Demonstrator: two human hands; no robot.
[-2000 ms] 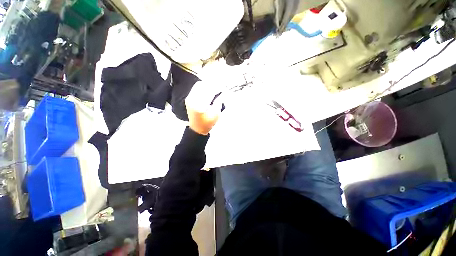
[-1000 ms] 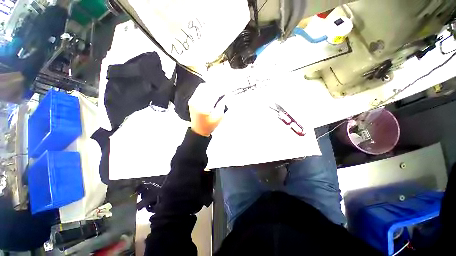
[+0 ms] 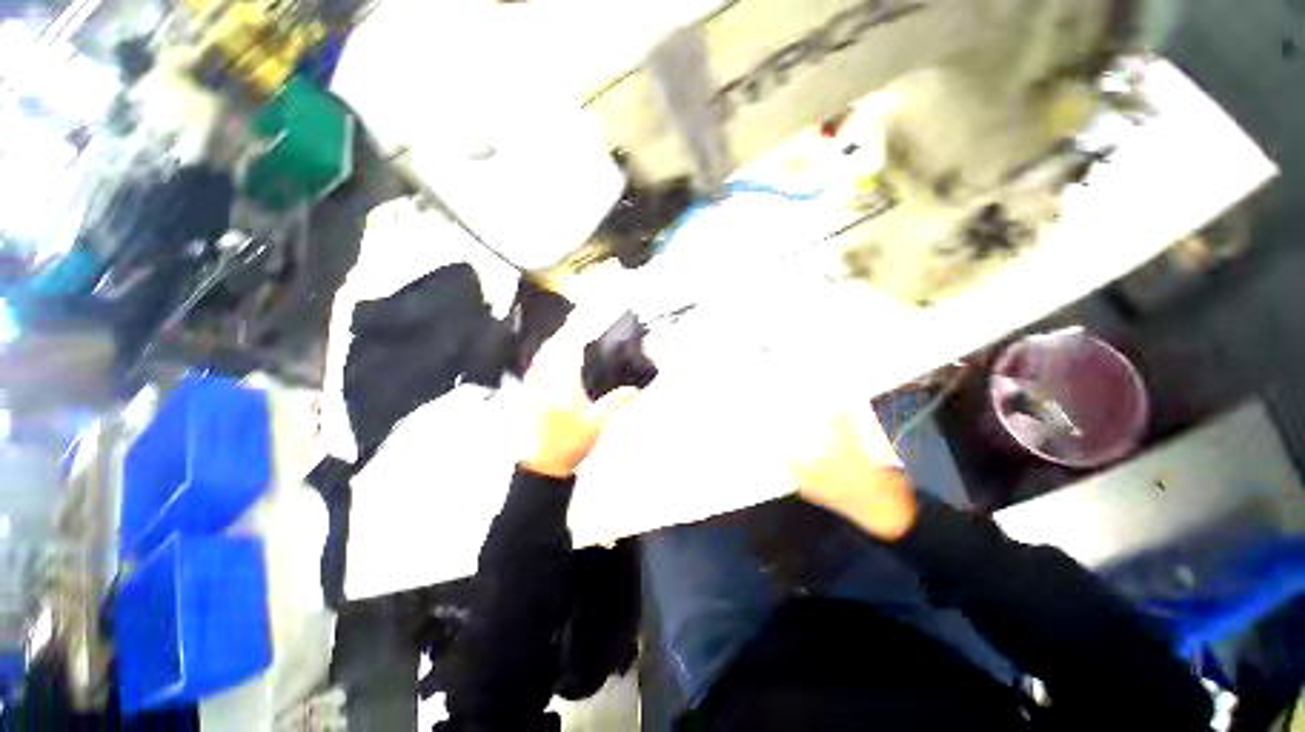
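The view is blurred and the white table [image 3: 687, 465] is overexposed. My left hand [image 3: 563, 418] is at the table's middle, near the machine head, its fingers around a small black fabric piece [image 3: 618, 358]. My right hand [image 3: 854, 479] is over the table's front right part. Its fingers fade into the glare, so I cannot tell whether it holds anything. The red-handled snips do not show now.
A black fabric pile [image 3: 422, 343] lies on the table's left. The cream sewing machine [image 3: 830, 57] stands behind the work. A pink bin [image 3: 1071, 401] is at the right, two blue bins [image 3: 193, 615] at the far left, and a green container [image 3: 298, 143] at the upper left.
My right hand has come into view from the lower right, over where the snips lay. The view has tilted and shifted. My left hand stays by the black piece.
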